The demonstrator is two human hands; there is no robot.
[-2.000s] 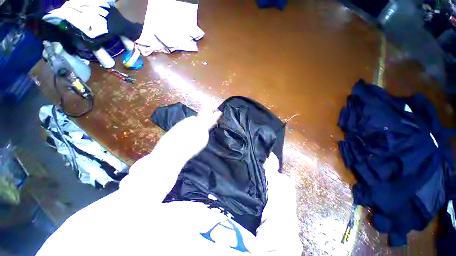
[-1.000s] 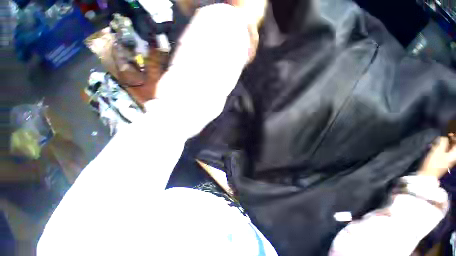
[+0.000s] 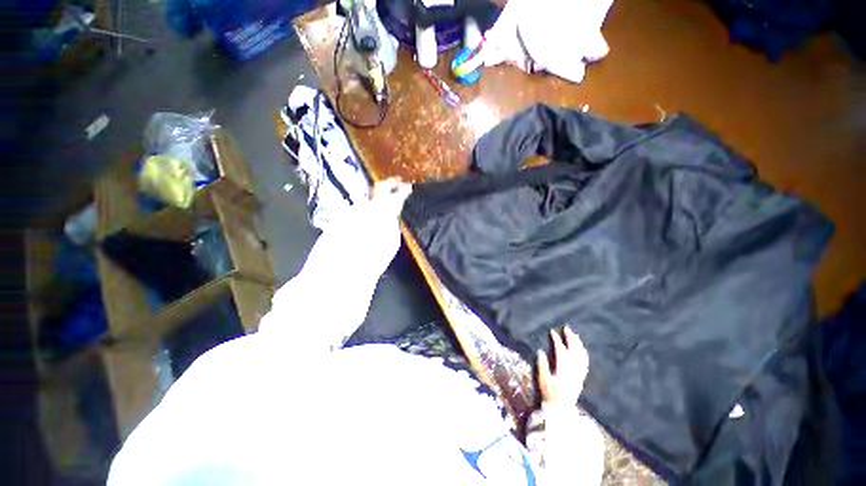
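A black jacket (image 3: 655, 247) lies spread over the brown wooden table, with its shiny lining side up and creased. A sleeve (image 3: 532, 133) curves at its upper left edge. A tiny white label (image 3: 737, 410) shows near its lower right part. My left hand (image 3: 391, 193) is at the jacket's left corner, over the table's edge, with the fingers closed on the cloth. My right hand (image 3: 564, 365) lies with spread fingers at the jacket's near edge. Bright glare washes out my left sleeve.
A corded hand tool (image 3: 375, 66), a blue-white tape roll (image 3: 465, 65) and white sheets (image 3: 555, 36) are at the table's far left. A black-and-white cloth (image 3: 325, 157) hangs by the edge. Open cardboard boxes (image 3: 249, 228) and a blue bin (image 3: 261, 33) stand left. Navy garments (image 3: 848, 356) show right.
The jacket has come down from being held up close to the camera and now lies spread on the table. My left hand has moved to its left corner; my right hand has moved left. The view has shifted.
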